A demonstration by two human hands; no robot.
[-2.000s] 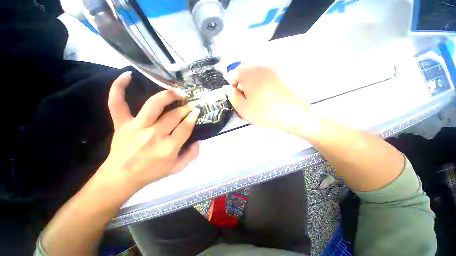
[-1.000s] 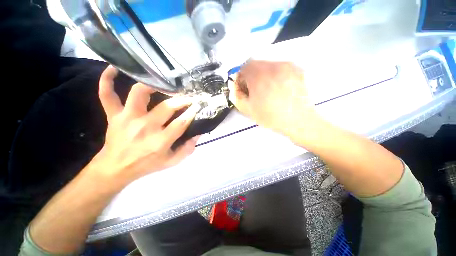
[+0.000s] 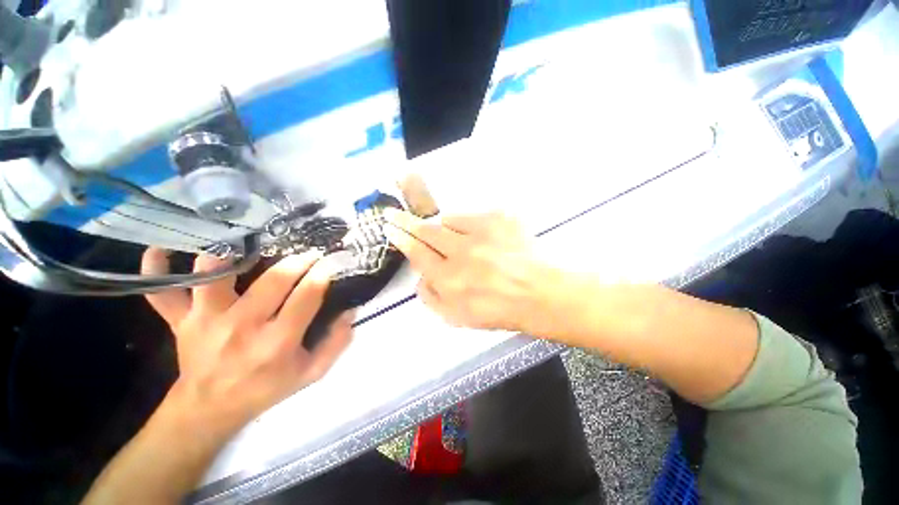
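A black sleeve end point(image 3: 367, 287) with a narrow plaid strip point(image 3: 367, 247) lies on the machine bed at the presser foot area point(image 3: 320, 233). My left hand point(image 3: 242, 330) lies over the dark cloth left of the strip, fingers spread, fingertips pressing the cloth beside the foot. My right hand point(image 3: 473, 264) pinches the right edge of the plaid strip between thumb and fingers. The dark garment body point(image 3: 69, 355) spreads to the left under and beyond my left hand. The needle point is hidden among the metal parts.
The white machine head with blue stripe point(image 3: 325, 99) stands behind. A black strap point(image 3: 449, 69) hangs over it. A tan block point(image 3: 418, 195) sits right of the foot. A control panel point(image 3: 803, 128) is at the right. A measuring tape point(image 3: 473, 380) runs along the table's front edge.
The view has turned right, so the machine, cloth and hands sit further left and lower. The tan block now shows. My right fingers have opened out over the plaid edge.
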